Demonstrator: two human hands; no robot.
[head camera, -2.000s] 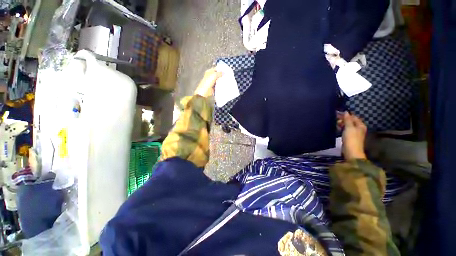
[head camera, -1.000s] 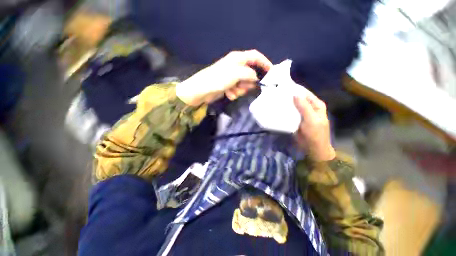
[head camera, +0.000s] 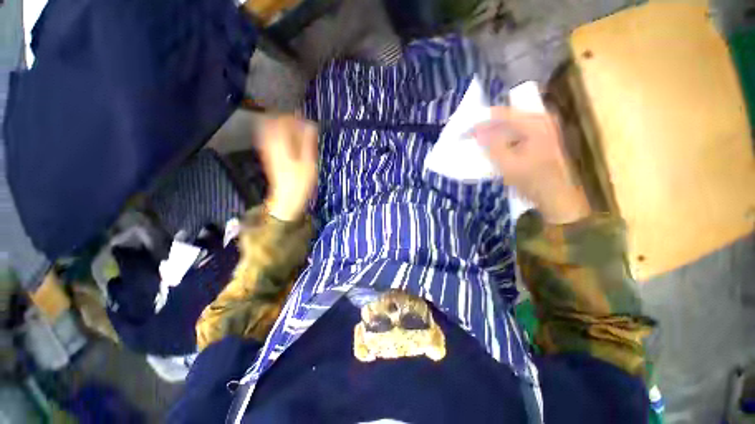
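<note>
A thin dark strip (head camera: 381, 126) is stretched across the striped apron between my hands. My left hand (head camera: 287, 161) is blurred and closed on the strip's left end. My right hand (head camera: 534, 157) is blurred and holds a white slip (head camera: 465, 141) over the right side of my lap; the strip's right end reaches the slip. White also shows behind my right fingers; I cannot tell if it is the same slip.
A large navy cloth piece (head camera: 116, 108) hangs at the upper left. Heaped navy cloth with white bits (head camera: 178, 269) lies below it. A wooden seat or board (head camera: 675, 141) is at the right. The striped apron (head camera: 389, 224) covers my lap.
My hands have moved apart, with the dark strip now stretched between them. The white slip stays with my right hand. The view has turned, and the navy cloth is now at the upper left.
</note>
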